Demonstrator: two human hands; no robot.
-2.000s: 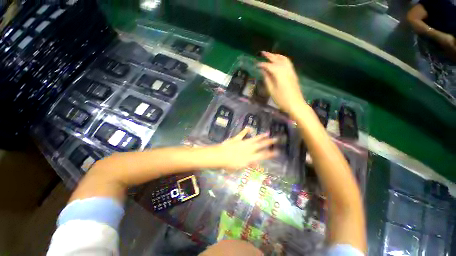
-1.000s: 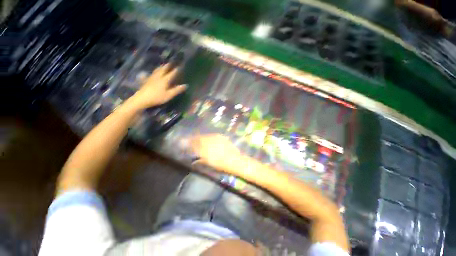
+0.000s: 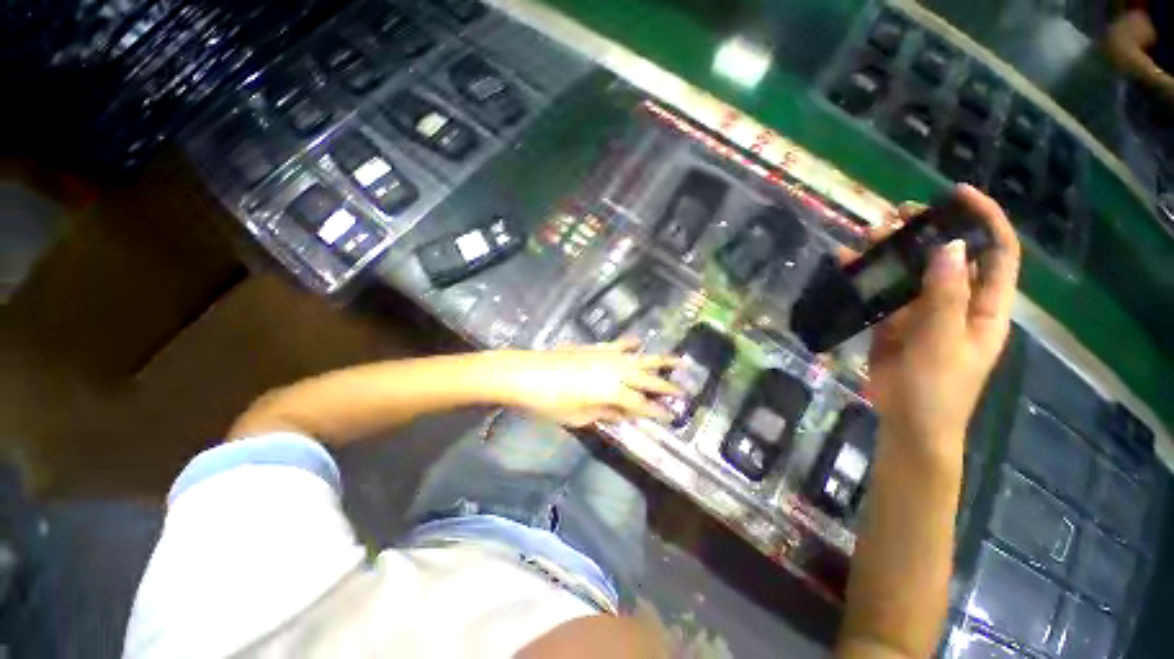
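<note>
A clear working tray (image 3: pixel 659 449) in front of me holds several black phones, such as one with a pale rectangle (image 3: pixel 766 427). My left hand (image 3: pixel 599 386) lies at the tray's near left part, fingers spread, fingertips touching a black phone (image 3: pixel 704 364). My right hand (image 3: pixel 946 309) is raised over the tray's right side and grips a black phone (image 3: pixel 888 277) between thumb and fingers. A dark end shows at its lower left; whether more than one phone is held is unclear. A separate phone (image 3: pixel 473 249) with a white patch lies left of the tray.
A filled left tray (image 3: pixel 337 273) holds rows of black phones. A right tray (image 3: pixel 1030 515) shows empty compartments. Another tray of phones (image 3: pixel 959 110) is on the green belt (image 3: pixel 682 49) beyond the pale rail (image 3: pixel 618 58). Another person's arm (image 3: pixel 1133 45) shows at top right.
A tray with phones now lies over the printed covering, bare one second ago. My left hand has moved from the left tray to this one. My right hand has risen rightward, now holding a phone.
</note>
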